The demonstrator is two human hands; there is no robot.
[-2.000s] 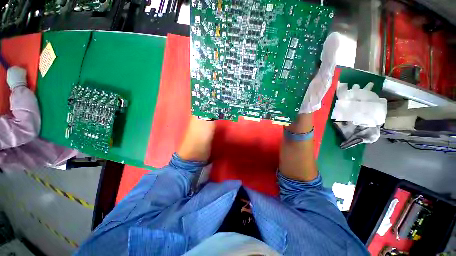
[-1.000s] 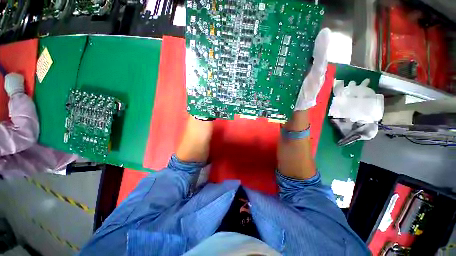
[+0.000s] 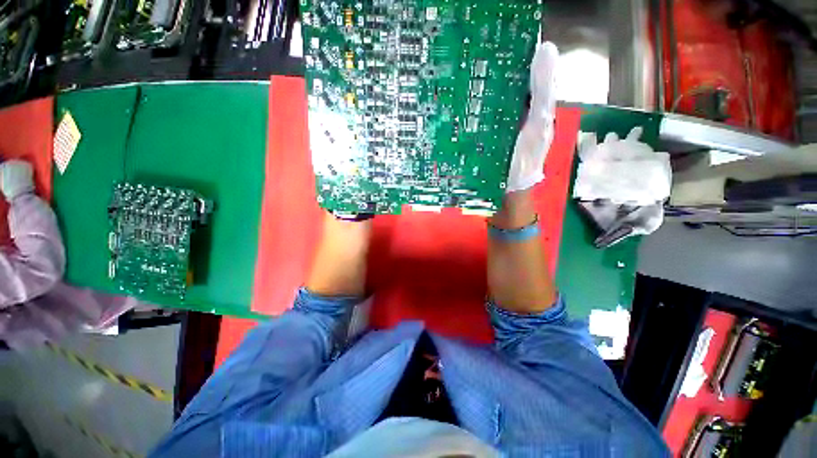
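Observation:
A large green circuit board (image 3: 421,107) with dense rows of small silver and dark parts faces the camera at the top centre; its upper edge is cut off by the picture's rim. My right hand (image 3: 536,121), in a white glove with a light blue band at the wrist, holds the board's right edge. My left hand is hidden behind the board; only the forearm and a dark band at the wrist show below its lower left corner. Bright glare lies on the board's left part.
A second board (image 3: 154,240) lies on the green mat (image 3: 228,170) at left, near a pale yellow card (image 3: 66,142). Black carriers (image 3: 224,40) stand at upper left. Crumpled gloves (image 3: 623,179) lie at right. A coworker's pink sleeve (image 3: 34,241) is at far left. Parts sit in a red-lined tray (image 3: 694,407) at lower right.
The held board and both forearms have shifted a little left in the picture. The bench at left sits slightly lower in view, and the gloves at right have shifted left.

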